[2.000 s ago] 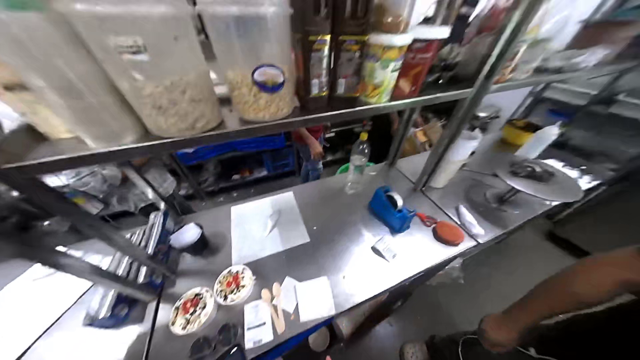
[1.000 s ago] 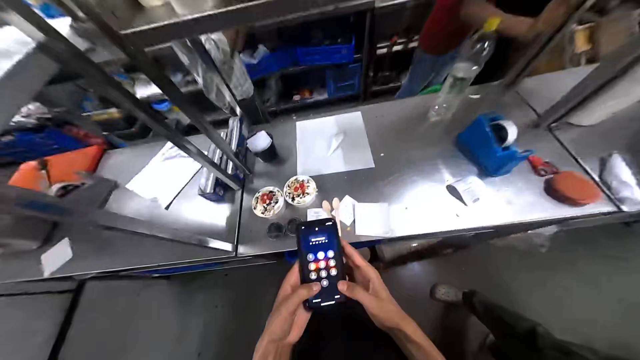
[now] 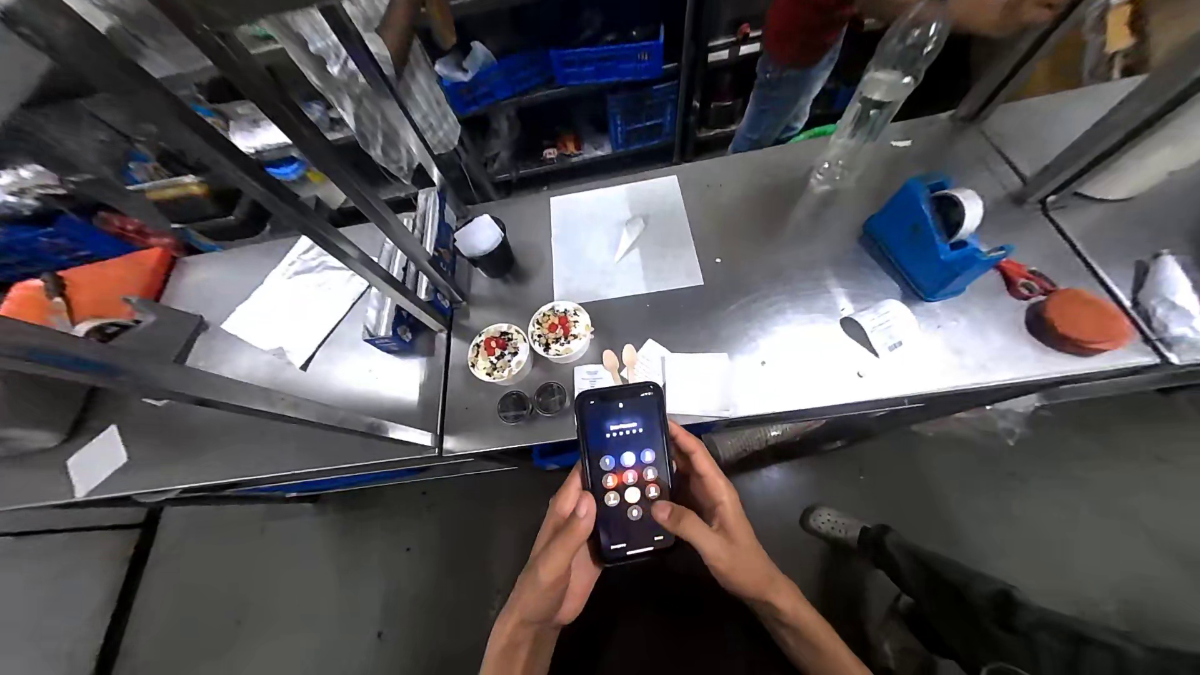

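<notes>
A black smartphone [image 3: 626, 473] with a lit keypad screen is held between both hands at the counter's near edge. My left hand [image 3: 564, 553] grips its left side, thumb along the edge. My right hand [image 3: 708, 511] holds the right side, thumb over the lower right of the screen. Just beyond lie wooden spoons [image 3: 620, 362] on printed paper and white napkins [image 3: 697, 382]. Two topped dessert bowls [image 3: 499, 353], [image 3: 561, 331] stand to the left, with two small dark-lidded cups [image 3: 532, 403] in front of them. A white sheet [image 3: 626, 239] with a small white paper cone lies farther back.
On the right are a blue tape dispenser [image 3: 928, 239], red-handled scissors [image 3: 1024, 279], an orange round object [image 3: 1085, 321] and a clear bottle [image 3: 877, 98]. A black cup [image 3: 487, 246], boxed rolls [image 3: 412, 272] and metal shelf posts stand left. People are behind the counter; another person's leg [image 3: 994, 586] is at lower right.
Two seconds ago neither of my hands was recognisably at the phone; a second ago both held it, as now. The view has turned down toward the counter.
</notes>
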